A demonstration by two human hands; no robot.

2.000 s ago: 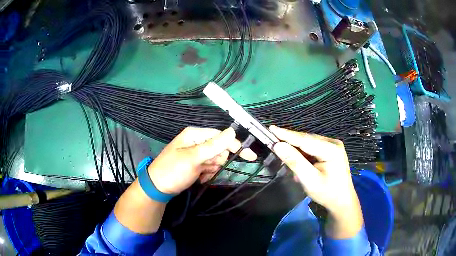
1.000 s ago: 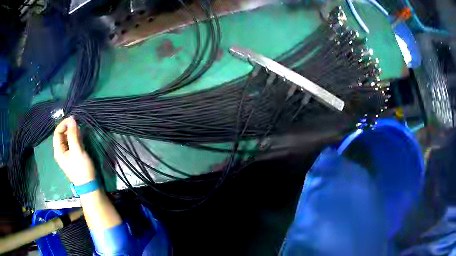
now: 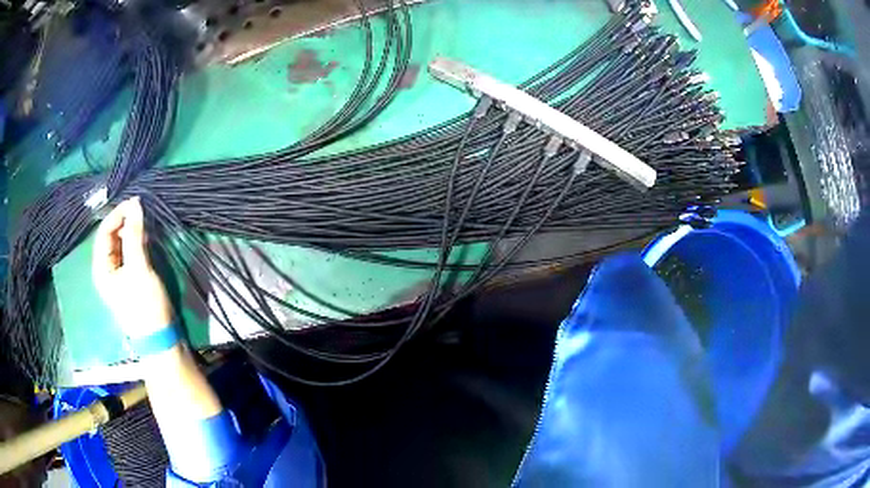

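A long bundle of black cables [image 3: 334,203] lies across the green mat, its small metallic ends fanned out at the right. A whitish tie [image 3: 96,198] gathers it at the left. A narrow silver loading bar [image 3: 544,119] lies slanted on the bundle; several dark connector ends sit along its lower edge, and their cables loop down over the mat's front edge and back left. My left hand [image 3: 132,267] is at the bundle just right of and below the tie, fingers curled, fingertips at the cables; whether it grips any is unclear. My right hand is out of view.
A blue drum [image 3: 730,305] stands at the lower right, beside a blue garment. Another blue drum [image 3: 84,448] with cables and a pale rod [image 3: 57,440] are at the lower left. A steel plate with holes [image 3: 258,24] lies behind the mat.
The bar has left both hands and now lies on the bundle. My left hand has moved left to near the tie. My right hand has gone out of view. The camera view has shifted.
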